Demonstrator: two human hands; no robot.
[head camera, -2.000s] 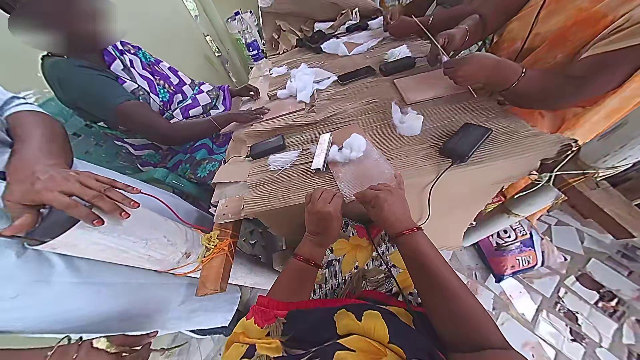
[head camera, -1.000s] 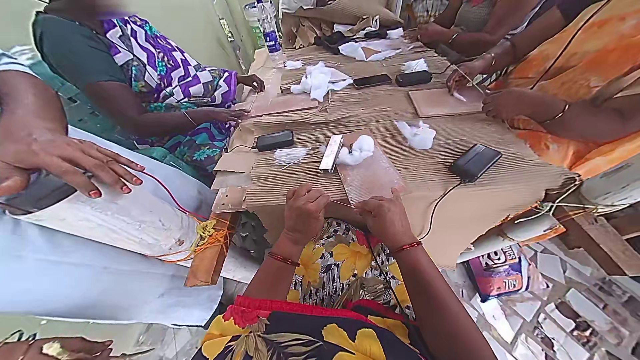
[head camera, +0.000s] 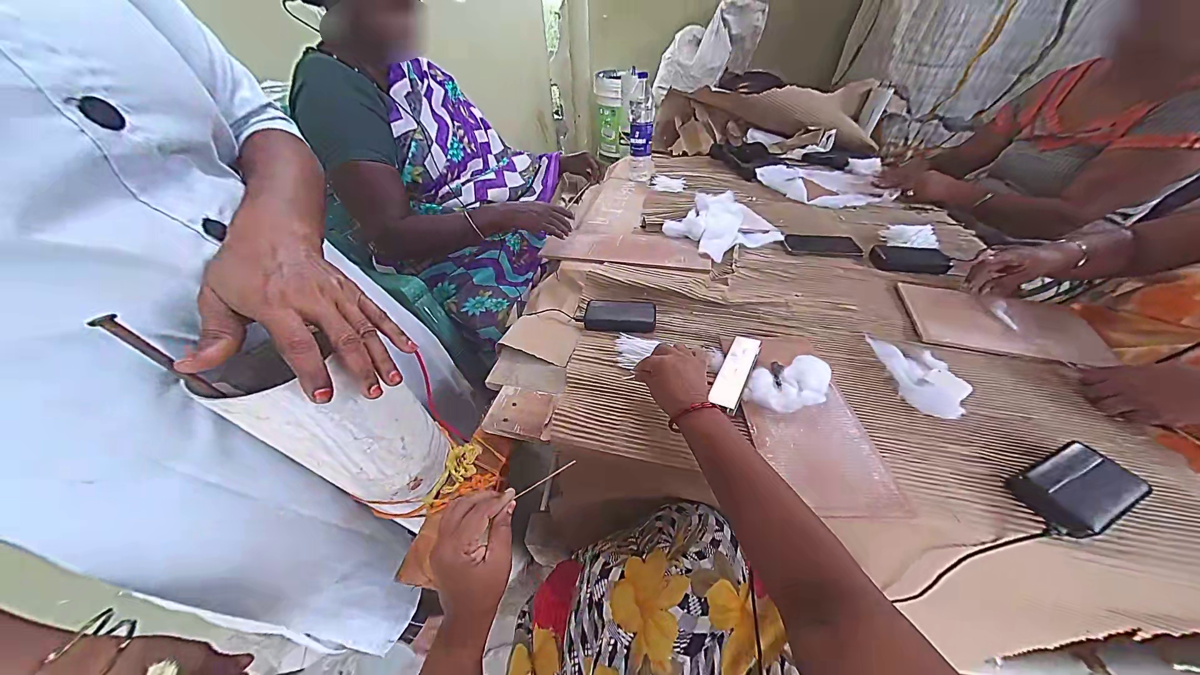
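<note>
My left hand (head camera: 473, 544) is low, off the table's left corner, with a thin stick (head camera: 544, 479) pinched between thumb and fingers. My right hand (head camera: 677, 378) reaches over the table to a bundle of white cotton wicks (head camera: 635, 351); its fingertips are at the bundle, and whether they grip it is unclear. Right of that hand lie a small white rectangular block (head camera: 735, 373) and a cotton wad (head camera: 793, 383), which rests on a translucent ribbed board (head camera: 825, 450).
Corrugated cardboard (head camera: 975, 469) covers the table. A black box (head camera: 1078, 489) with a cable lies at the right, another (head camera: 620, 316) beyond my right hand. Co-workers sit around. At left a person's hand (head camera: 291, 309) rests over a white cylinder (head camera: 328, 450).
My hands have come apart from the near end of the board. The left has moved off the table to the left; the right has reached forward to the wick bundle. The view has swung left.
</note>
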